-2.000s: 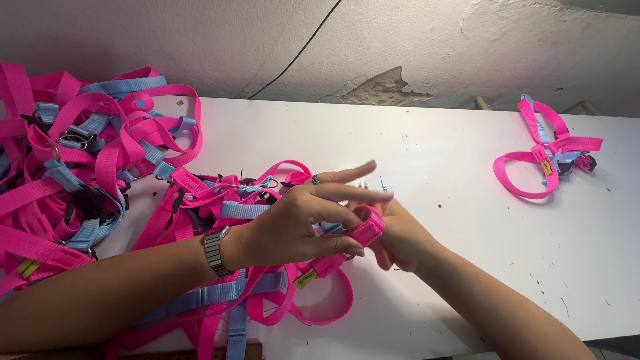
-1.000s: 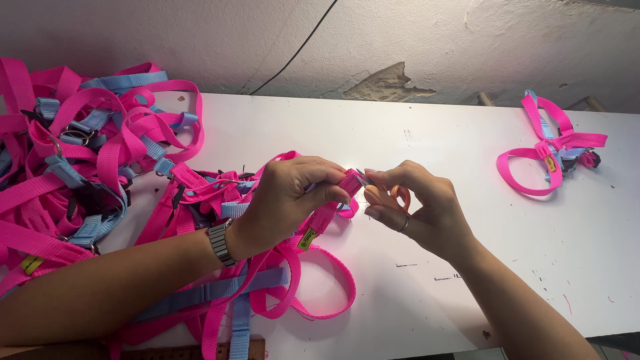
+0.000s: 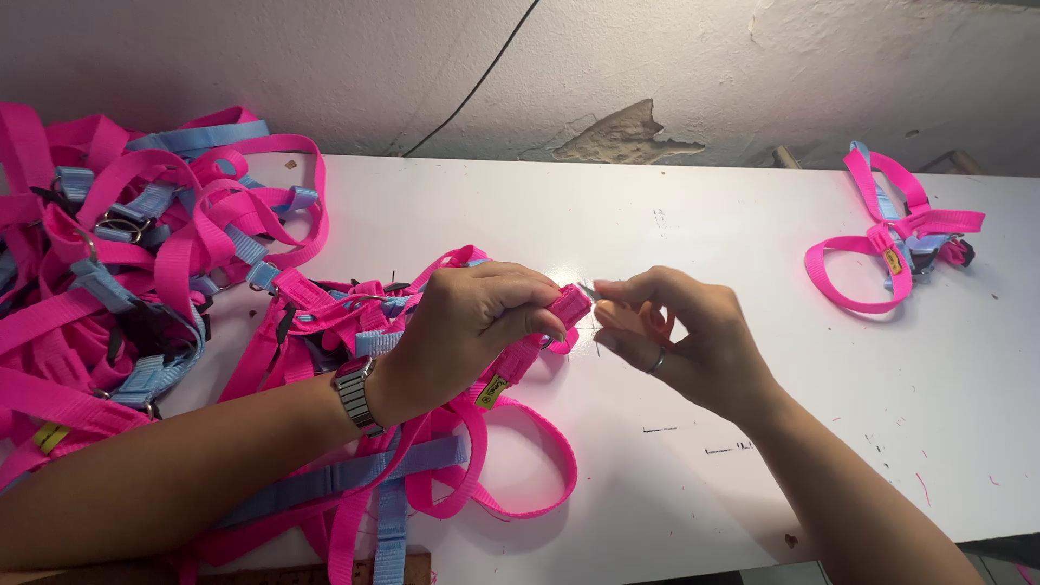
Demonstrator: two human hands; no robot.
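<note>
Pinched between the thumb and fingers of my left hand [image 3: 479,329] is a stitched end of pink webbing [image 3: 571,304], part of a pink and light-blue strap harness [image 3: 528,357] with a small yellow label. My right hand [image 3: 682,333] holds a small cutting tool with orange handles [image 3: 650,318], seemingly thread snips or small scissors. Its metal tip [image 3: 587,291] is at the edge of the webbing end. My fingers hide most of the tool. The harness's loops lie on the white table below my left hand.
A large heap of pink and blue webbing harnesses [image 3: 162,244] covers the left side. Another harness [image 3: 894,236] lies at the far right. A wooden ruler [image 3: 418,569] shows at the near edge. Behind the white table [image 3: 780,268] is a wall [image 3: 325,73] with chipped plaster.
Two seconds ago my hands were together around the webbing end; now they are apart, with the tool's tip showing at the webbing's edge. The harness on the right has not moved.
</note>
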